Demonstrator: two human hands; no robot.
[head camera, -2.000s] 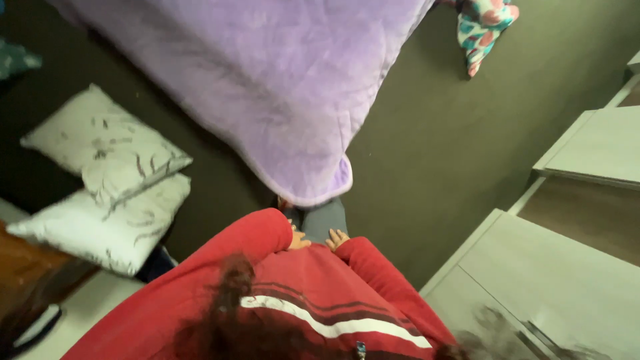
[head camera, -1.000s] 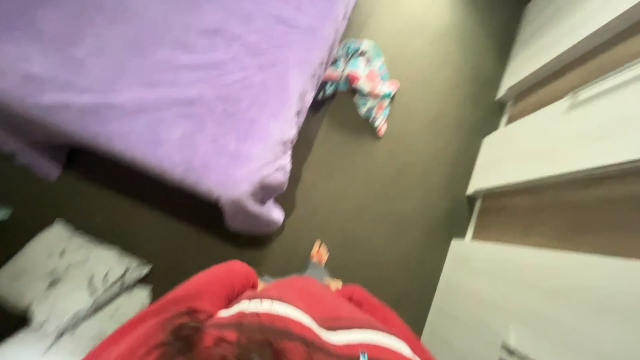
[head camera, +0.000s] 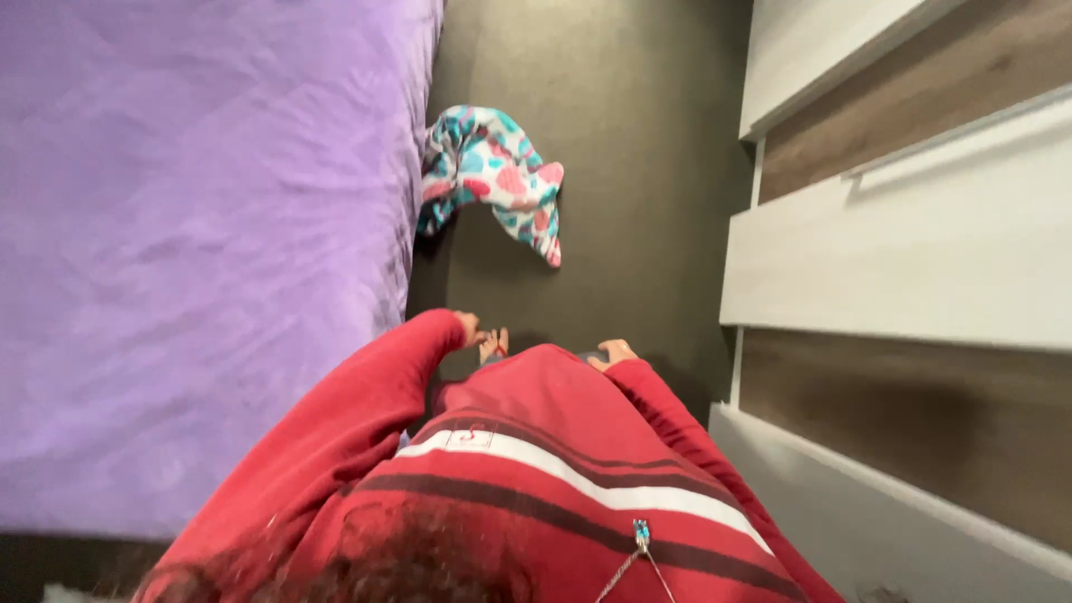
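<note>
My left hand (head camera: 471, 327) hangs at the end of a red sleeve, close to the bed's edge and beside my bare foot (head camera: 495, 344); nothing shows in it, and its fingers are small and partly hidden. On the other side of my red sweater, my right hand (head camera: 615, 353) is held low with its thumb and fingers apart, empty. A purple plush blanket (head camera: 209, 251) covers the bed at the left. Ahead of my hands, a crumpled white cloth with pink and teal spots (head camera: 502, 176) lies on the floor against the bed's side.
The dark floor (head camera: 620, 234) runs between the bed and white-fronted furniture with wood-look panels (head camera: 896, 226) along the right. One white front bears a long handle rail (head camera: 963, 134). The furniture's lower white part (head camera: 821, 486) stands near my right arm.
The view has moved forward along the bed, so the spotted cloth is nearer. My hands, together at my front two seconds ago, are now apart. The pillows seen earlier at the left have left view.
</note>
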